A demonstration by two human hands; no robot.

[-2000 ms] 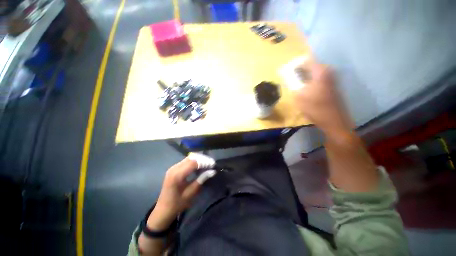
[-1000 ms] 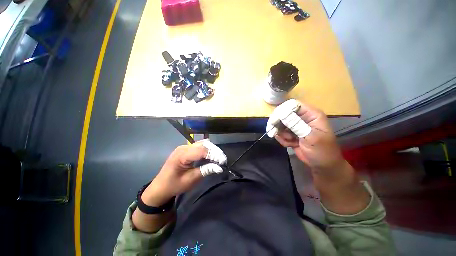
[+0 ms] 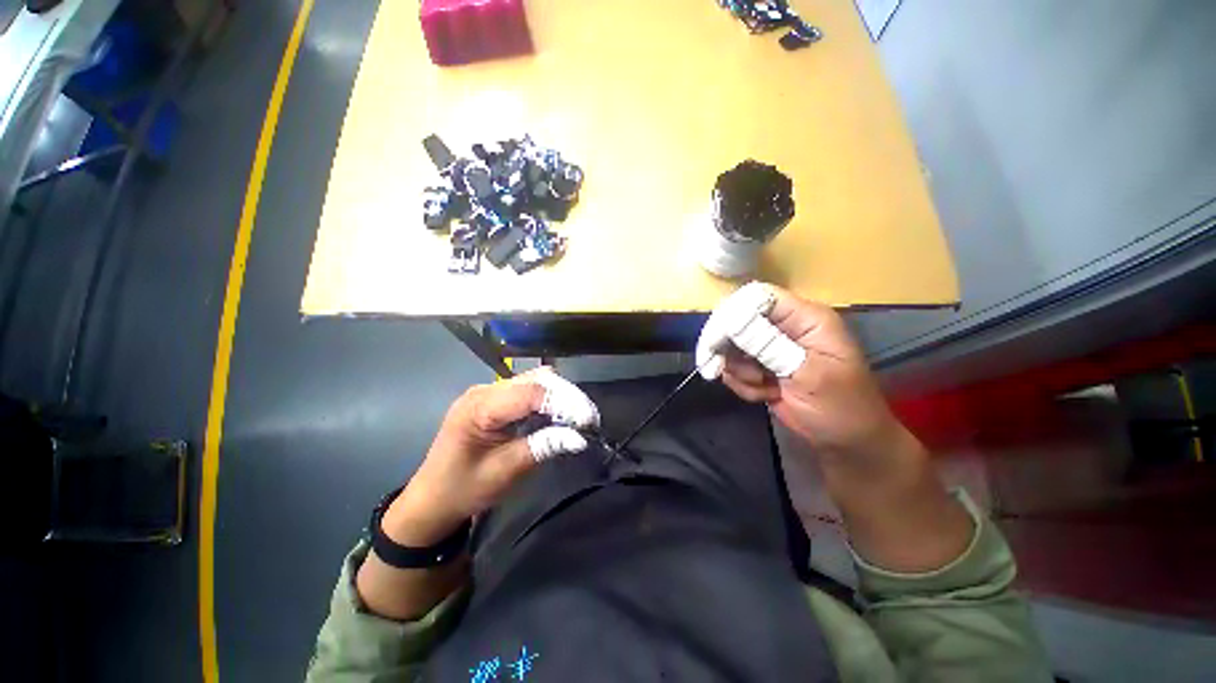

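My left hand (image 3: 514, 430), with white coverings on thumb and fingers, pinches a small dark part (image 3: 611, 451) with a shiny bit, over my dark lap. My right hand (image 3: 787, 358), also with white finger coverings, pinches a thin dark rod (image 3: 667, 406). The rod slants down left and its lower end meets or lies just over the part; exact contact is hard to tell. A whitish cup (image 3: 730, 251) with a rough black top stands near the table's front right. A heap of black-and-silver parts (image 3: 504, 200) lies left of centre.
The yellow-tan table (image 3: 640, 120) is in front of me, its front edge just beyond my hands. A pink-red bin (image 3: 476, 30) stands at the far left. A smaller group of parts (image 3: 771, 19) lies far right. A pale panel is right; a yellow floor line (image 3: 248, 254) runs left.
My right hand came back from the table's right side to hold the rod at the part. Since one second ago it has shifted slightly left. My left hand still holds a part.
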